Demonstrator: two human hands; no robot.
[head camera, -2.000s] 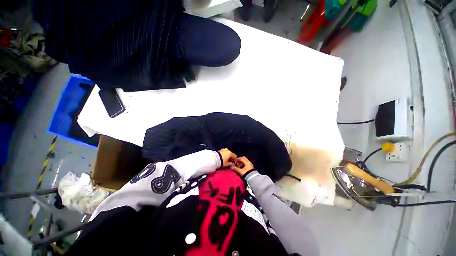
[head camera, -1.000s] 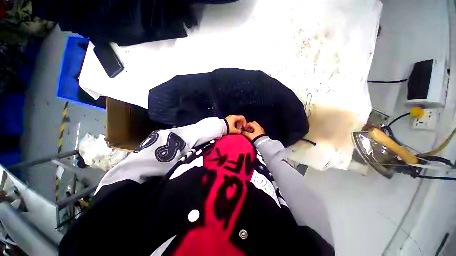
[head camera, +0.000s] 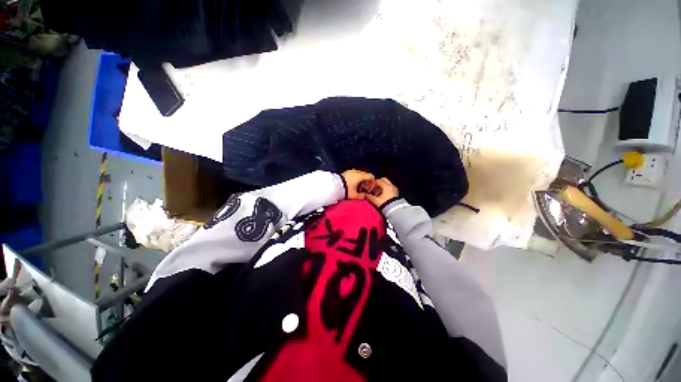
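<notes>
Dark pinstriped shorts lie bunched on the white-covered table at its near edge. My left hand and my right hand meet at the near edge of the cloth, close to my body. Their fingertips are together and pinch the dark edge of the shorts. What exactly lies between the fingers is too small to tell. A thin dark cord end sticks out from the right side of the shorts.
A steam iron rests at the table's right, hoses running to the wall. A phone and dark garment pile lie at the far left. A blue crate, cardboard box and white cloth bundle are at left.
The view has tilted down and shifted, so the table sits higher and the padded board end has left the picture. My hands remain together at the same edge of the shorts.
</notes>
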